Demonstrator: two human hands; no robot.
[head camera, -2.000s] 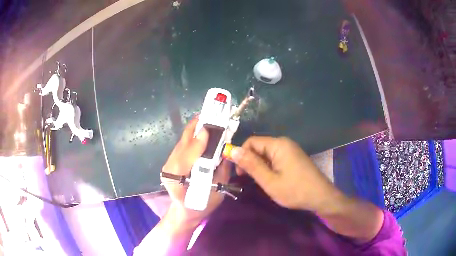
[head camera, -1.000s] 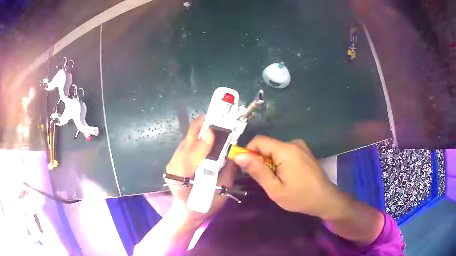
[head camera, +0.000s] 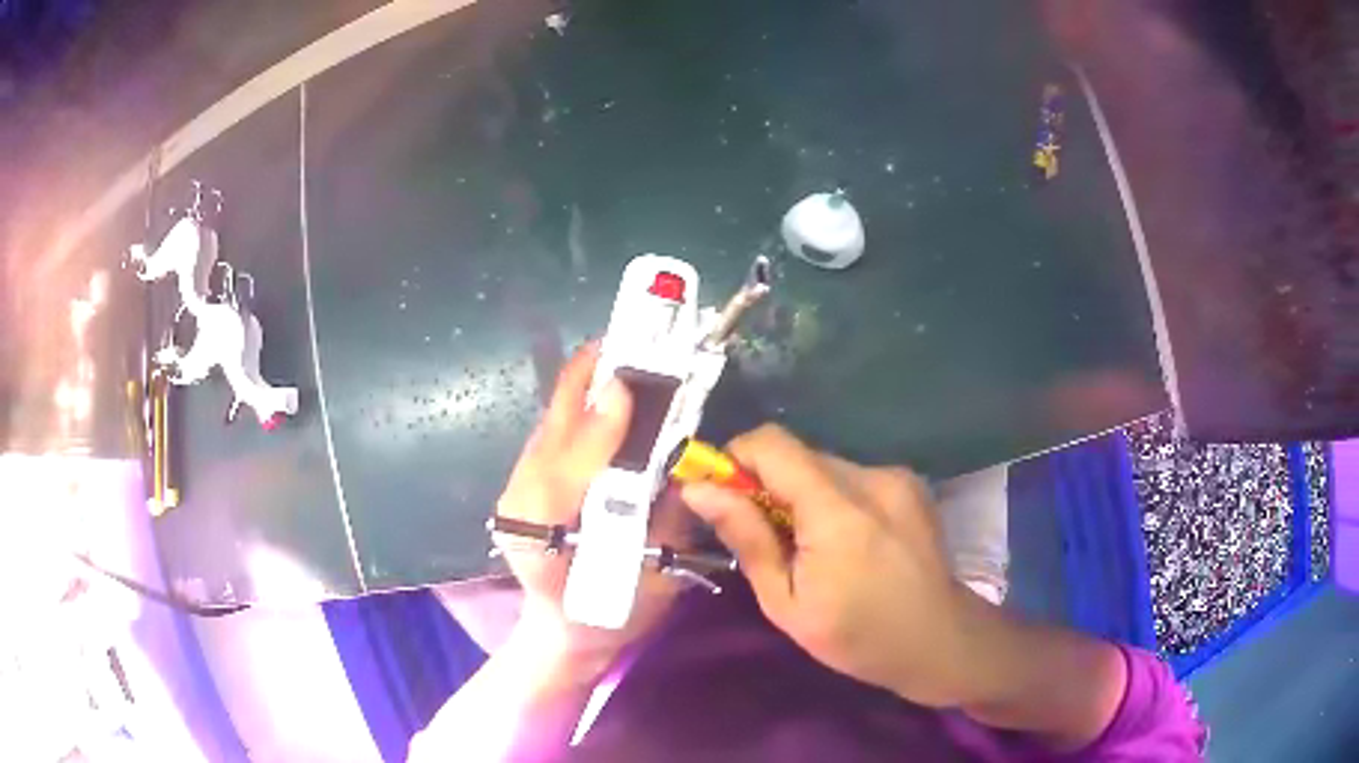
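Observation:
A white toy motorbike body (head camera: 604, 559) with a red tail light (head camera: 666, 288), a dark seat patch (head camera: 650, 423) and dark handlebars (head camera: 529, 531) is held over the front edge of the bench. Its tail points away from me. A pale rod (head camera: 738, 310) sticks out on its right near the tail. My left hand (head camera: 559, 462) grips the body from the left and below; some fingers are hidden under it. My right hand (head camera: 857, 574) pinches an orange-yellow tube (head camera: 716, 465), its yellow end at the body's right side. I cannot tell whether the tip touches.
The dark green bench (head camera: 447, 224) has a white bottle (head camera: 824, 231) lying beyond the toy. Two white shells (head camera: 224, 346) with hooked wires and gold rods (head camera: 161, 447) are at the left. A purple-yellow item (head camera: 1049, 131) is at the far right. A blue-edged bin (head camera: 1294, 596) stands at the right.
Since one second ago, the toy has shifted slightly left. My right hand has turned a little and moved slightly down, with the tube still in its fingers.

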